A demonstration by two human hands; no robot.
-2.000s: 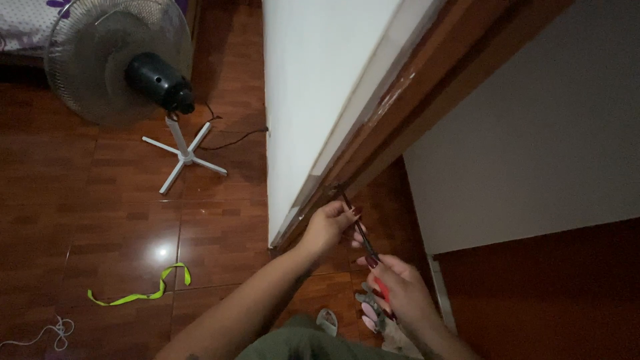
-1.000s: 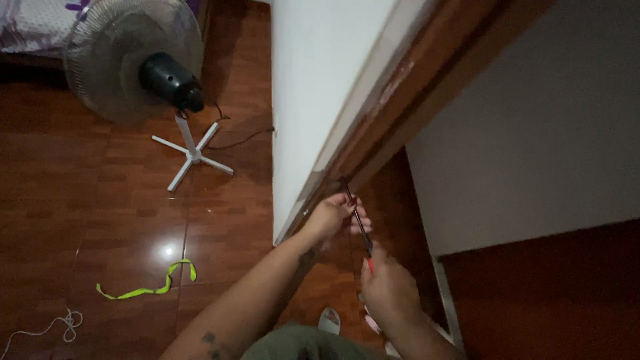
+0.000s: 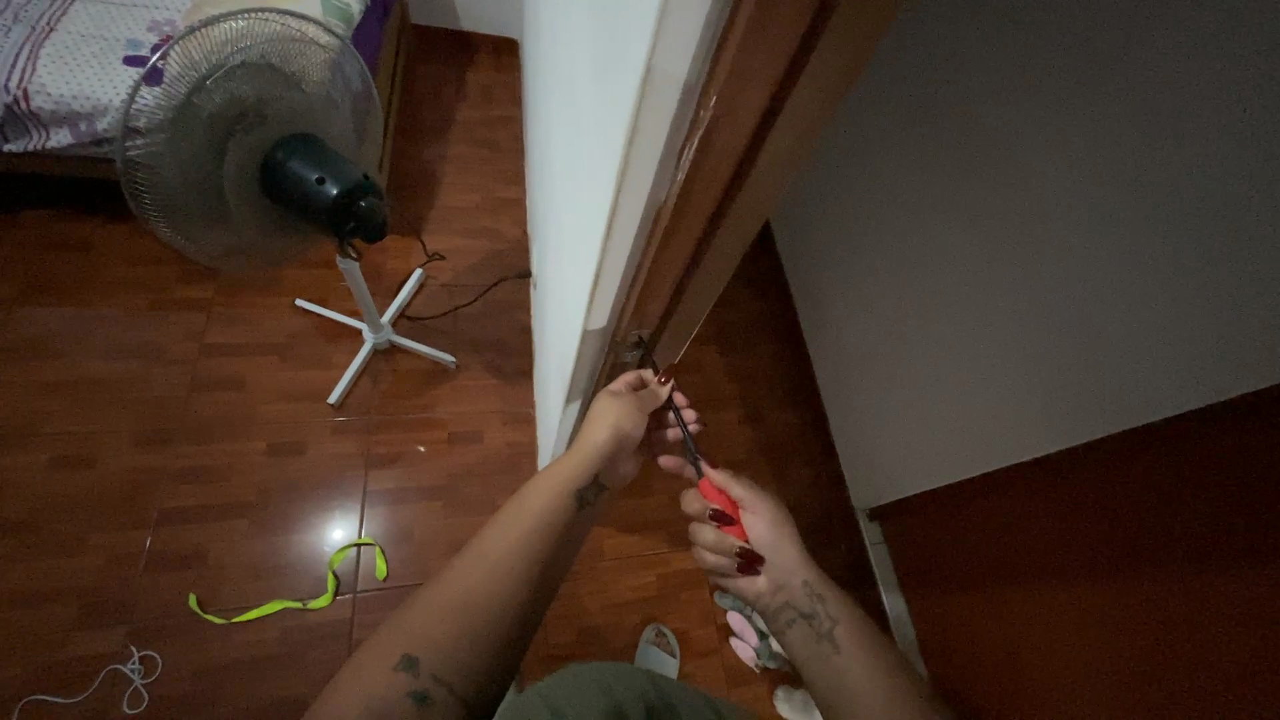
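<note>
My right hand grips the red handle of a screwdriver that has a long dark shaft. Its tip rests at a small metal plate on the edge of the brown wooden door frame. The fingers and thumb of my left hand pinch the shaft close to the tip. What the tip engages in the plate is too small and dark to tell.
A white-legged pedestal fan stands at left beside a bed, its cord running to the white wall. A neon yellow strap and a white cord lie on the tiled floor. A pink and grey object lies near my slippered foot.
My right hand has turned on the red handle, its fingernails showing now and not a second ago. The left hand stays around the shaft.
</note>
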